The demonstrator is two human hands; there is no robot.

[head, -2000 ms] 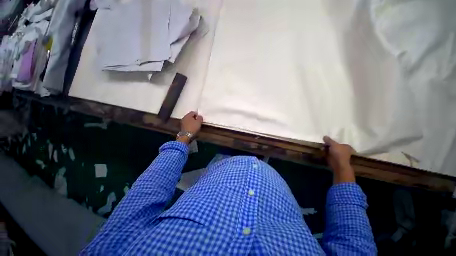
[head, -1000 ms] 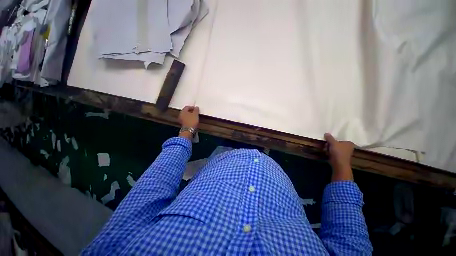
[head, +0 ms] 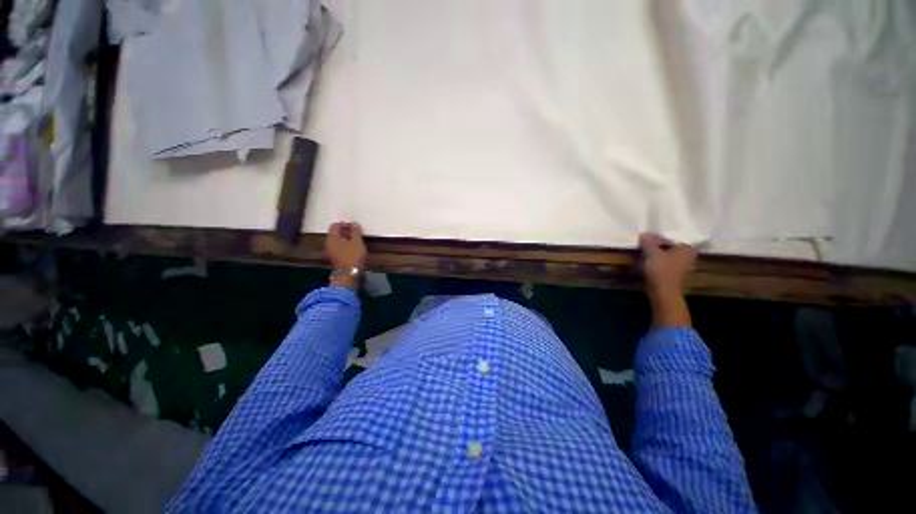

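The cream fabric ply [head: 452,131] covers the table up to its near edge, smooth in the middle and with folds towards the right. My left hand [head: 346,251] is at the near edge with its fingertips closed on the ply's left corner. My right hand [head: 667,269] pinches the ply's near edge further right, where folds run up from the fingers. The fingertips are small and blurred.
A grey-white flat pile [head: 211,75] lies at the table's left end. A short dark block [head: 297,191] lies near my left hand, reaching the brown table edge [head: 482,259]. White scraps [head: 212,356] lie on the green floor. White bundles [head: 70,120] stand at far left.
The view has turned and shifted, so the table edge now runs nearly level. The folds near my right hand have changed shape and reach up from its fingers. Both hands remain at the edge.
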